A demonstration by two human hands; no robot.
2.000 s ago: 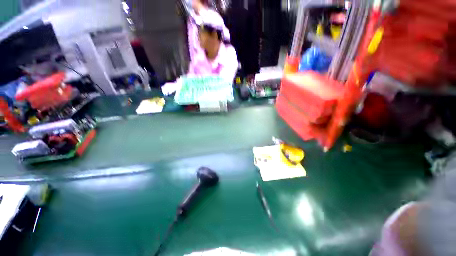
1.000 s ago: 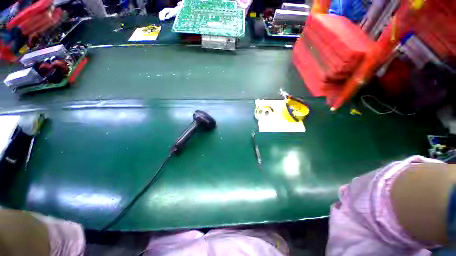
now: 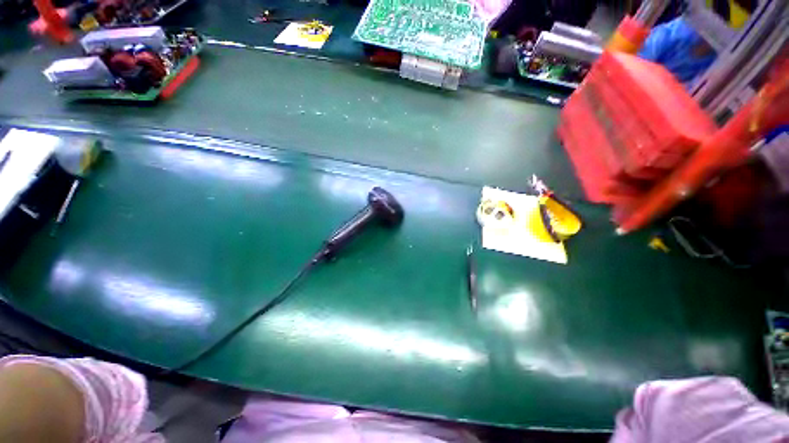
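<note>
A black handheld barcode scanner [image 3: 356,228] lies on the green mat [image 3: 225,216] in front of me, its cable running to the near edge at the left. Yellow-handled cutters [image 3: 558,218] and a small yellow ring [image 3: 496,212] lie on a pale paper sheet [image 3: 525,235] at right. A thin dark tool [image 3: 472,279] lies left of and below the paper. Neither hand is in the picture. Only my left forearm with its pink sleeve shows at the lower left, and a pink sleeve at the lower right.
Red-orange slabs [image 3: 631,130] and a slanted post [image 3: 709,169] stand at right. Circuit boards sit at the far left [image 3: 130,67], far centre [image 3: 424,30], far right [image 3: 562,54] and right edge [image 3: 778,355]. A white-topped black box [image 3: 24,177] is at left.
The view has tilted down since the first frame, then turned and tilted sideways. The far person's face has left the picture. The right forearm has dropped lower. The scanner, cutters and thin tool lie unmoved.
</note>
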